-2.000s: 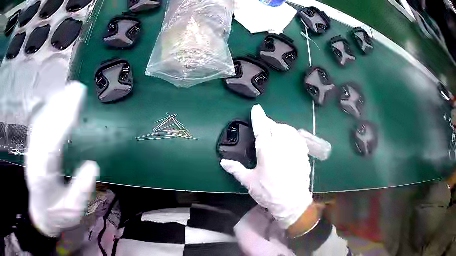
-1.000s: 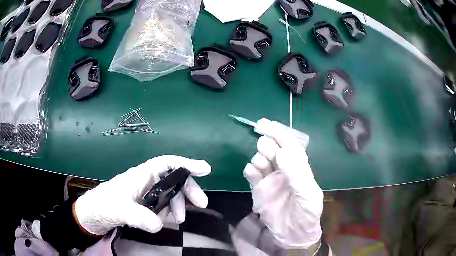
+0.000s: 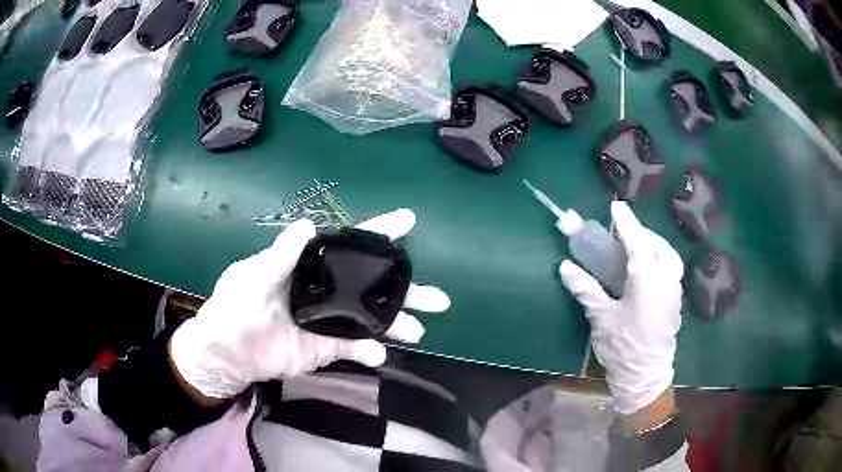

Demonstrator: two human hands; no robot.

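Observation:
My left hand, in a white glove, holds a palm-sized rounded black device unit with its X-like face up, over the bench's near edge. My right hand, also gloved, has thumb and fingers around a translucent dispensing bottle, its long thin tip pointing up and left over the bench. A loose pile of thin metal pins lies on the green bench just beyond my left hand, partly hidden by it.
A clear plastic bag of pins lies beyond the pile. Several grey-faced device units stand to its right, and others to its left. A clear blister tray with black shells is at left. A white paper sheet lies at the back.
My left hand took the unit from the bench, first held it edge-on, and now holds it face up, higher and further right. My right hand let go of the unit, took the bottle and moved right.

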